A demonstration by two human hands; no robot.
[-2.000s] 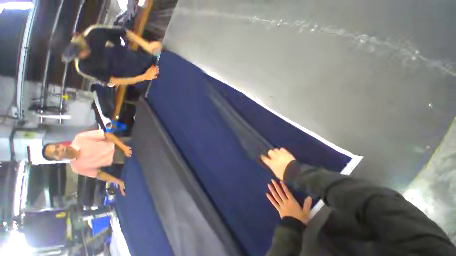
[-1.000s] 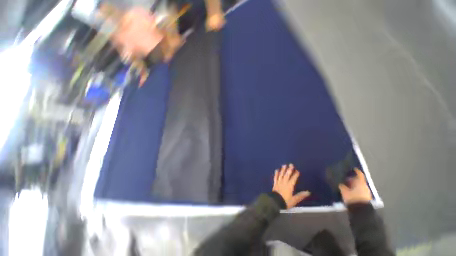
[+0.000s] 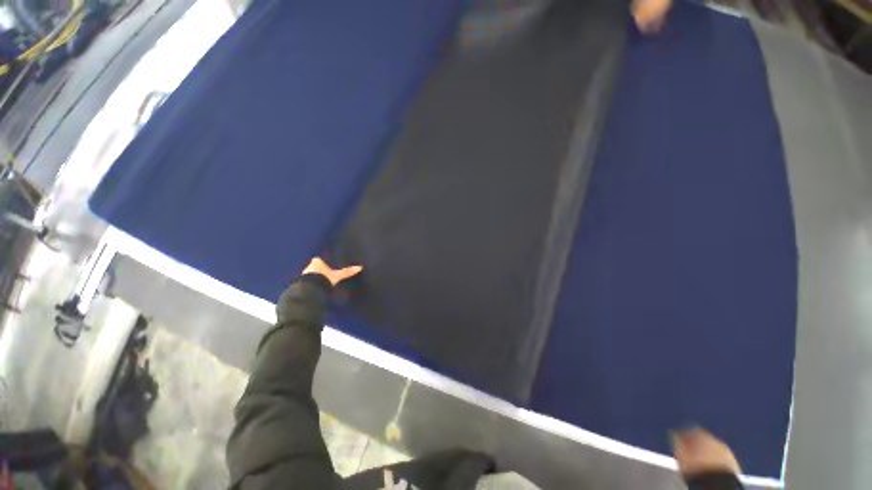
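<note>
A wide navy fabric ply (image 3: pixel 258 144) covers much of the table. A black-grey strip of cloth (image 3: pixel 468 191) lies across its middle, with a lighter fold along its right side. My left hand (image 3: pixel 333 272) is at the strip's left edge near the front, thumb and a finger spread apart; the other fingers are hidden, so its grip is unclear. My right hand (image 3: pixel 706 455) is blurred over the navy cloth's front edge at lower right; its fingers cannot be made out. White underlay paper (image 3: pixel 459 388) shows along the front edge.
The grey table (image 3: pixel 841 258) shows right of the cloth and in a strip along its front. Another person's hand (image 3: pixel 651 13) is at the far side, by the strip's far end. Concrete floor (image 3: pixel 196 368) and dark items lie at lower left.
The view has swung left and closer over the cloth. My left hand has moved left from the navy area to the dark strip's far-left edge. My right hand is now blurred at the front edge.
</note>
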